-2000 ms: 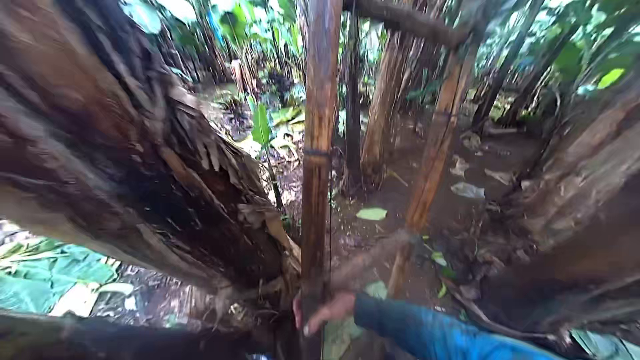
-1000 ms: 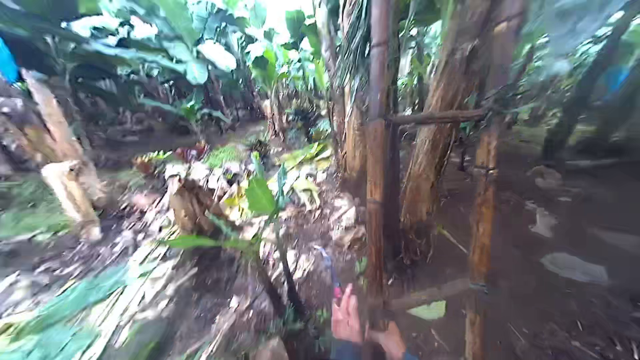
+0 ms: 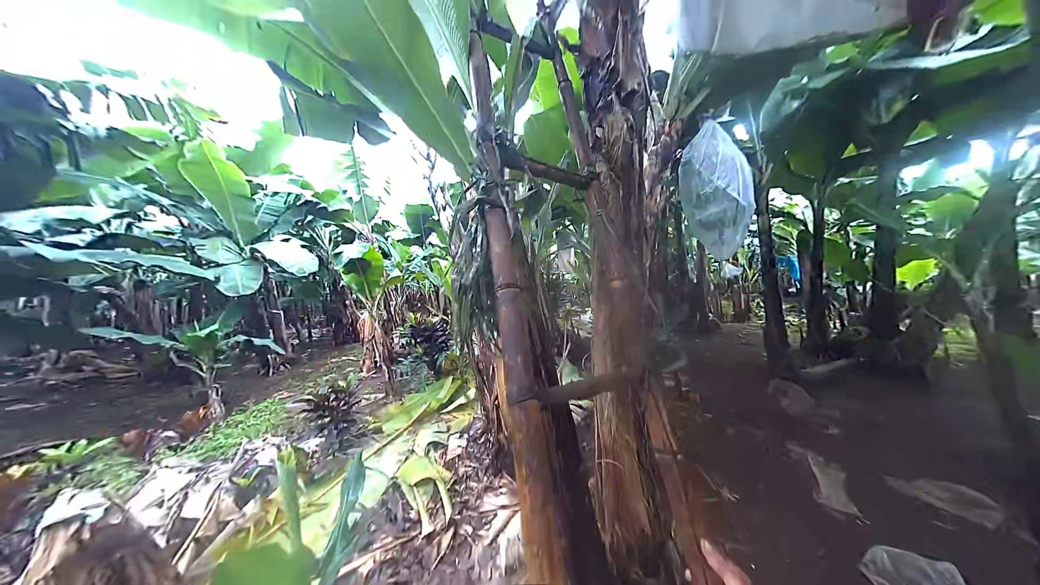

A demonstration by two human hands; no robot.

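A wooden pole ladder, apparently bamboo, stands tall before me; its left rail [image 3: 513,325] runs from the top of the view to the bottom edge. A short rung [image 3: 589,386] joins the rails low down and another rung [image 3: 546,169] crosses higher up. A banana plant's trunk [image 3: 621,455] rises close to the ladder, between and behind its rails. Only a small, blurred part of my right hand [image 3: 721,565] shows at the bottom edge, beside the lower right rail [image 3: 668,455]; its grip is hidden. My left hand is out of view.
A translucent bag [image 3: 717,191] hangs right of the trunk. Dry leaves and cut fronds [image 3: 431,475] litter the ground at the left. Plastic sheets [image 3: 906,566] lie on the dark soil at the right. Banana plants [image 3: 215,357] stand all around, and broad leaves hang overhead.
The view has tilted up, showing the ladder's upper part. Both hands showed low by the ladder one second ago; now only part of one shows at the bottom edge.
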